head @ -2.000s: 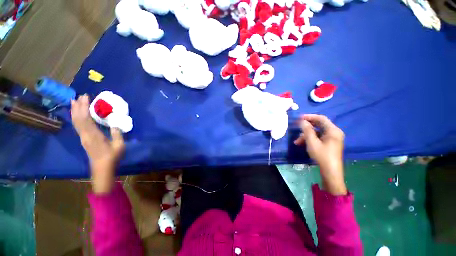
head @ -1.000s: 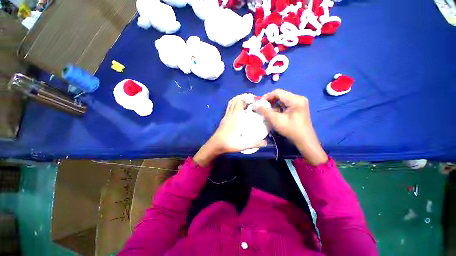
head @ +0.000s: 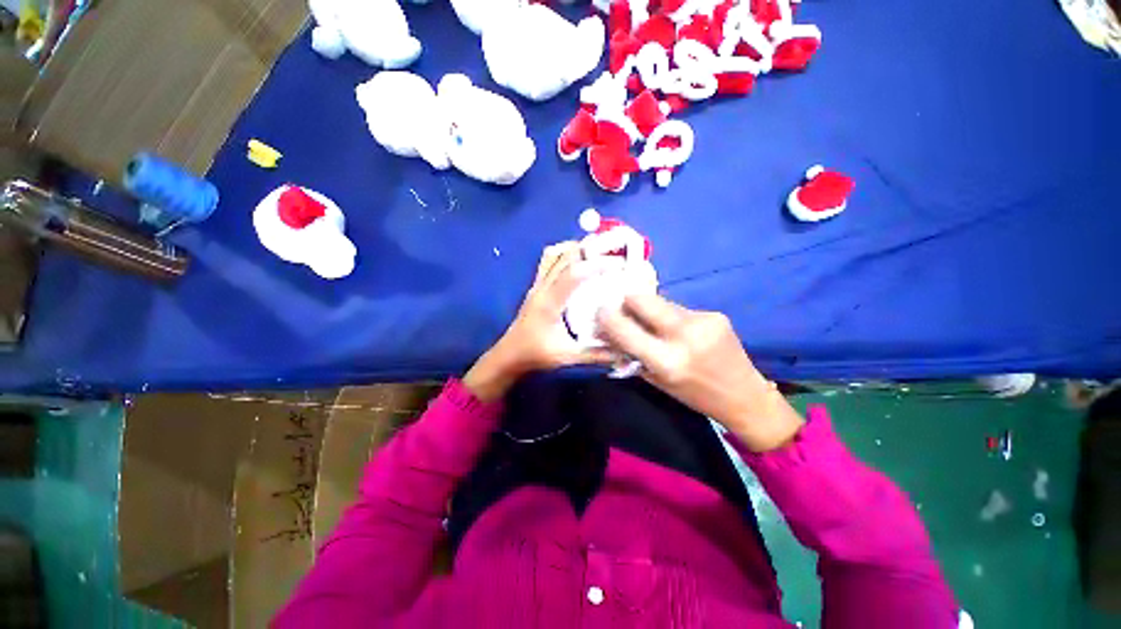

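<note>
A white plush toy (head: 597, 295) is held over the table's front edge, with a red Santa hat (head: 621, 241) on its top and the white pom-pom up. My left hand (head: 541, 317) is shut around the toy's left side. My right hand (head: 674, 356) is bent over the toy's lower right, its fingertips at the toy and blurred. I cannot see a needle or tell what those fingertips pinch. A loose Santa hat (head: 821, 194) lies to the right on the blue cloth.
A finished toy (head: 305, 230), blue thread cone (head: 171, 188), clear brownish tube (head: 101, 231) and yellow bit (head: 263, 154) lie at left. White toys (head: 445, 127) and a hat pile (head: 688, 62) are at the far side. An open carton (head: 277, 492) is below the table at left.
My left hand has come from the finished toy at left and taken hold of the white toy. My right hand has moved from the hat down to the toy's lower part.
</note>
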